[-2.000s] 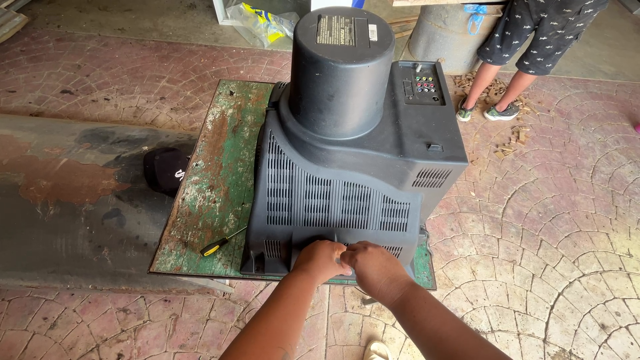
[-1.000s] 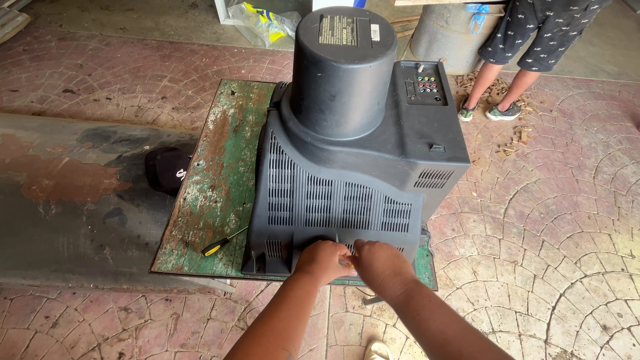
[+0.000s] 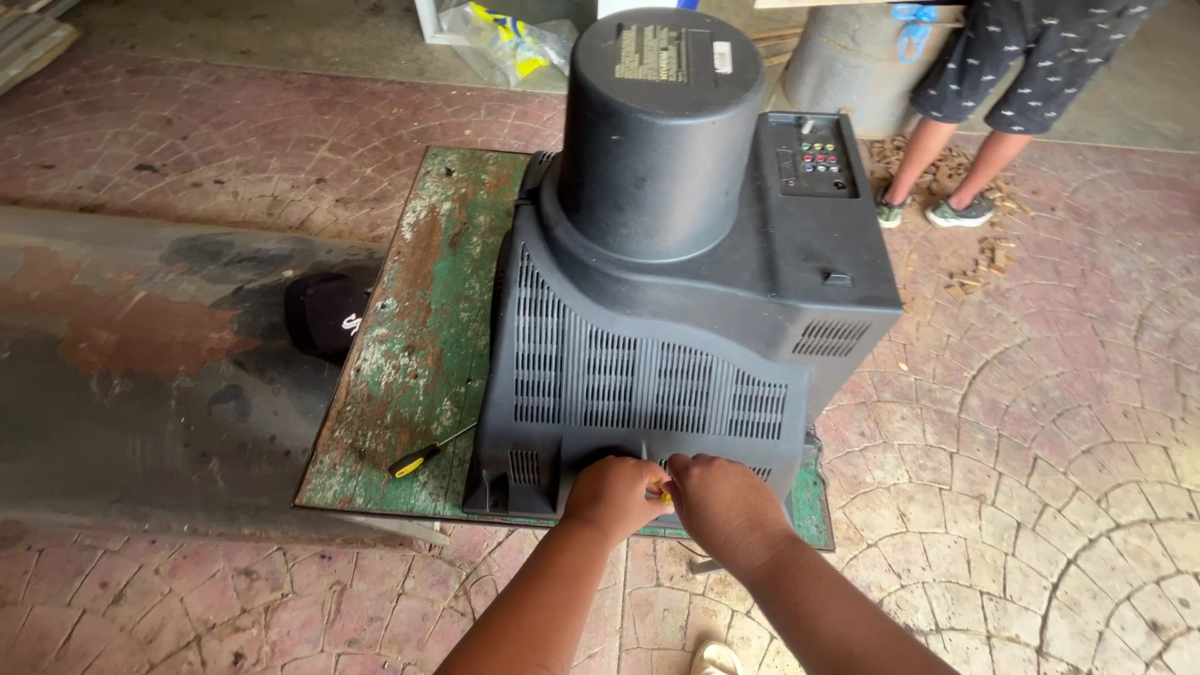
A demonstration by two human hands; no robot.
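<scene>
A black plastic CRT television housing rests face down on a worn green board, its round neck cover pointing up. At its near lower edge, my left hand and my right hand meet. Their curled fingers close on a small yellow object, mostly hidden, which I cannot identify; its lower end and the spot it touches are covered by the fingers. A screwdriver with a yellow and black handle lies on the board left of the housing.
A dark cap lies on the large worn metal surface at the left. Beyond the television, a person in patterned shorts stands beside a metal drum. Wood chips litter the paved floor, and a plastic bag lies behind.
My hands stay together at the housing's near edge, with only slight shifts of the fingers. A bit of yellow now shows between them.
</scene>
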